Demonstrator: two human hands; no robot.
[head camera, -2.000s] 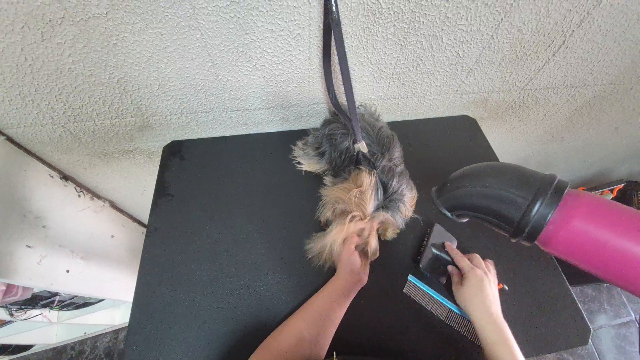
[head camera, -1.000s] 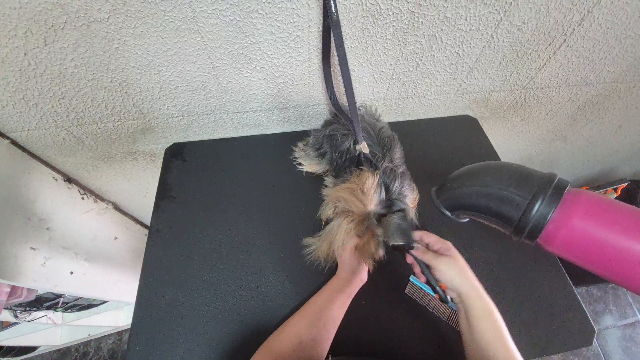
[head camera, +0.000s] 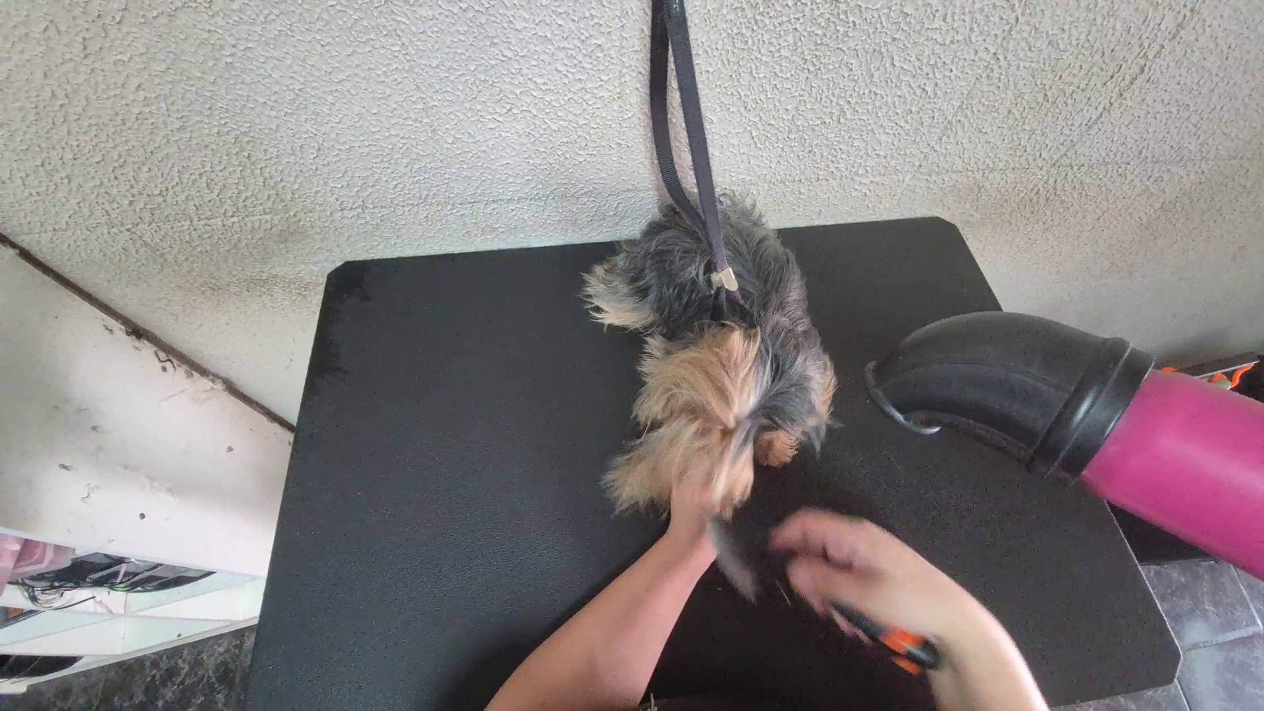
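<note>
A small long-haired dog (head camera: 711, 365), grey and tan, is on the black grooming table, with a dark strap loop (head camera: 691, 148) with a metal clasp around its neck area. My left hand (head camera: 694, 504) is at the tan fur near its head, the fingers partly hidden in the hair. My right hand (head camera: 854, 573), blurred by motion, grips a slicker brush (head camera: 736, 563) by its black and orange handle, just right of my left wrist. The brush head is blurred and seen on edge. The metal comb is hidden in this frame.
The pink dryer with a black curved nozzle (head camera: 997, 380) reaches over the right side of the grooming table (head camera: 444, 444). Behind stands a rough white wall (head camera: 395, 118). White shelves (head camera: 148, 622) holding cables are at lower left.
My right hand took up the brush from the table, brought it to the dog's fur, then moved back toward me. My left hand has stayed at the dog's fur.
</note>
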